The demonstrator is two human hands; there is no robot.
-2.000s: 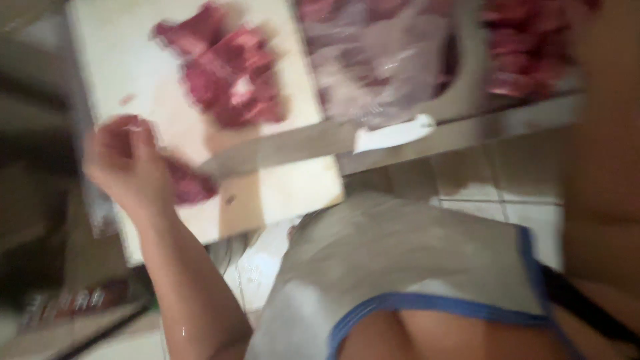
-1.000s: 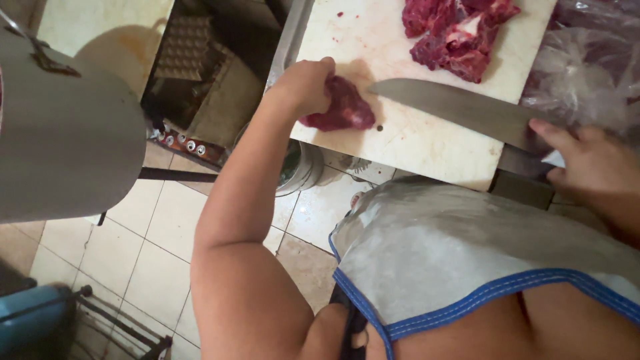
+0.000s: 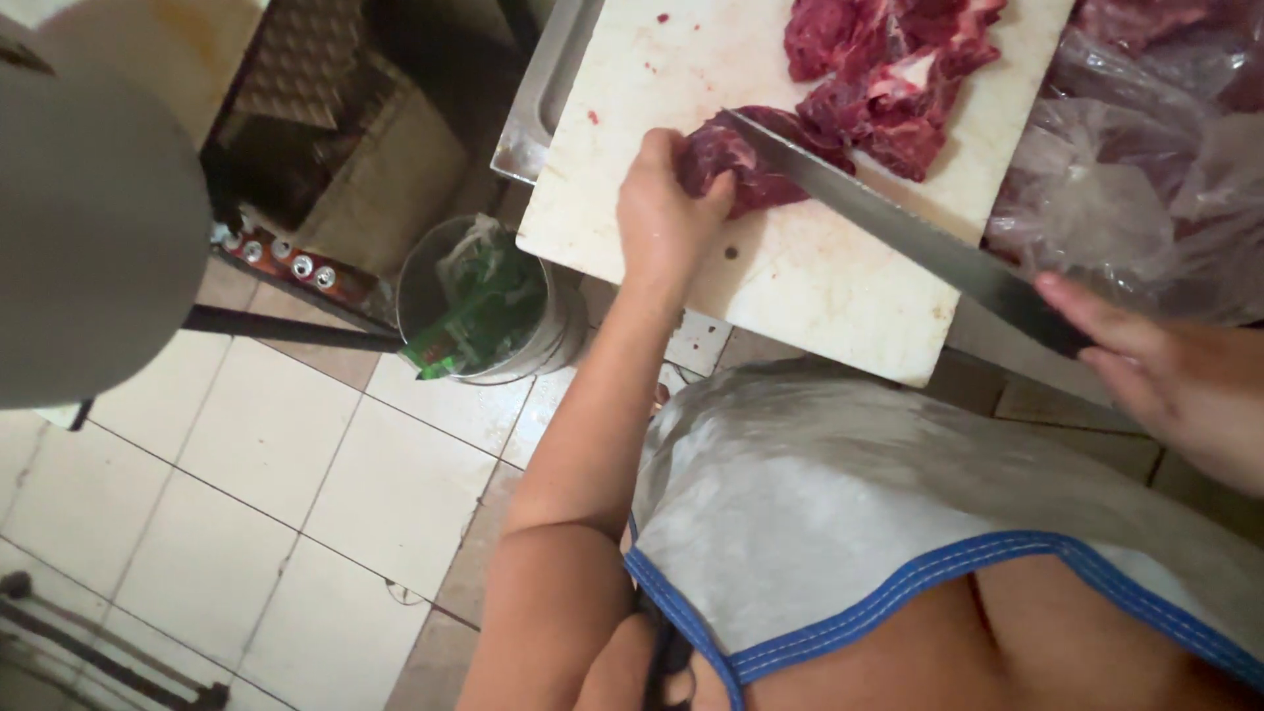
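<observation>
On a white cutting board (image 3: 839, 286) lies a piece of raw red meat (image 3: 770, 183), gripped at its left end by my left hand (image 3: 676, 202). My right hand (image 3: 1155, 365) holds a large kitchen knife (image 3: 908, 232) at its rear end; the handle is hidden in the hand. The blade's front part lies across the meat, its tip near the piece's upper edge. Just above and right of it rest larger chunks of raw meat (image 3: 899, 84), with a pale patch on one.
Right of the board is meat in clear plastic bags (image 3: 1136, 188). A metal tray edge (image 3: 543, 99) shows at its left. Below stands a bucket (image 3: 474, 306) holding green plastic, near several cans (image 3: 303, 267). A large grey pot (image 3: 99, 217) is at far left, above a tiled floor.
The knife blade now lies over the meat piece; a second ago its tip was beside the piece, apart from it. The piece and my left hand are nearer the larger chunks.
</observation>
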